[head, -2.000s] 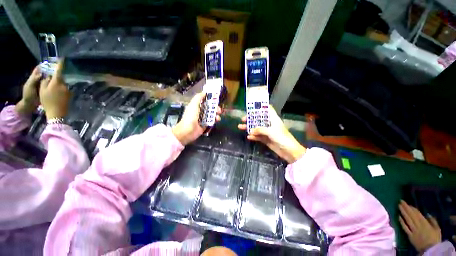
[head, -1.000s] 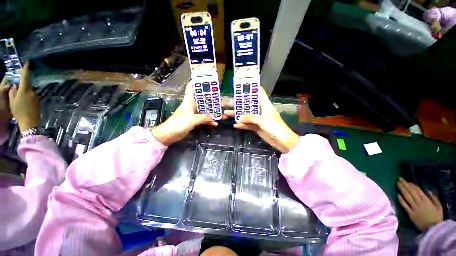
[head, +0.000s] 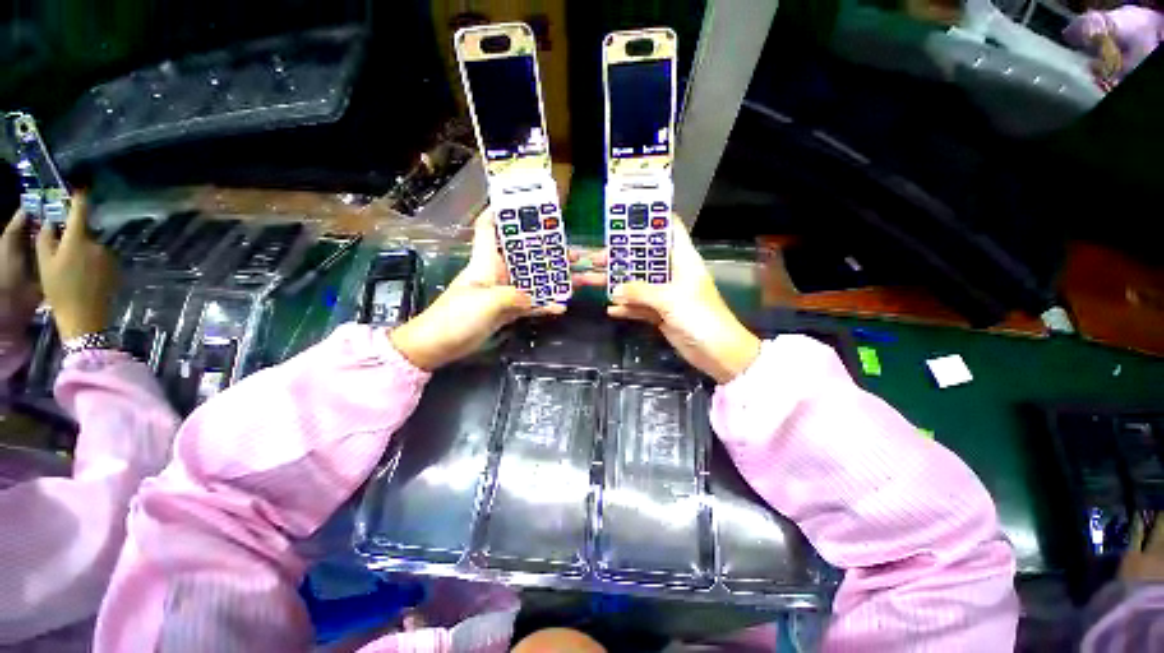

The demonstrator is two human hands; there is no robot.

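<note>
My left hand (head: 475, 306) holds an open white flip phone (head: 527, 236) upright, its thumb low on the keypad. My right hand (head: 677, 296) holds a second open flip phone (head: 638, 230) beside it, thumb at the keypad's bottom edge. The phones are apart. Both main displays are dark, with small light text at the bottom. The fingers behind the phones are mostly hidden. Below the hands lies a clear blister tray (head: 539, 447) with long pockets that hold no phones where visible.
A closed dark phone (head: 389, 287) lies left of my hands. Phone-filled trays (head: 211, 319) are at left, where a neighbour's hands (head: 74, 274) hold a phone. A white paper slip (head: 948, 371), green stickers (head: 869, 361) and a black tray (head: 1111, 472) are at right. A metal upright (head: 730, 109) stands behind.
Both phones came closer to my face and closer together. Their displays went from several lines of text to nearly all dark. The neighbour's hand at right moved onto the black tray's edge.
</note>
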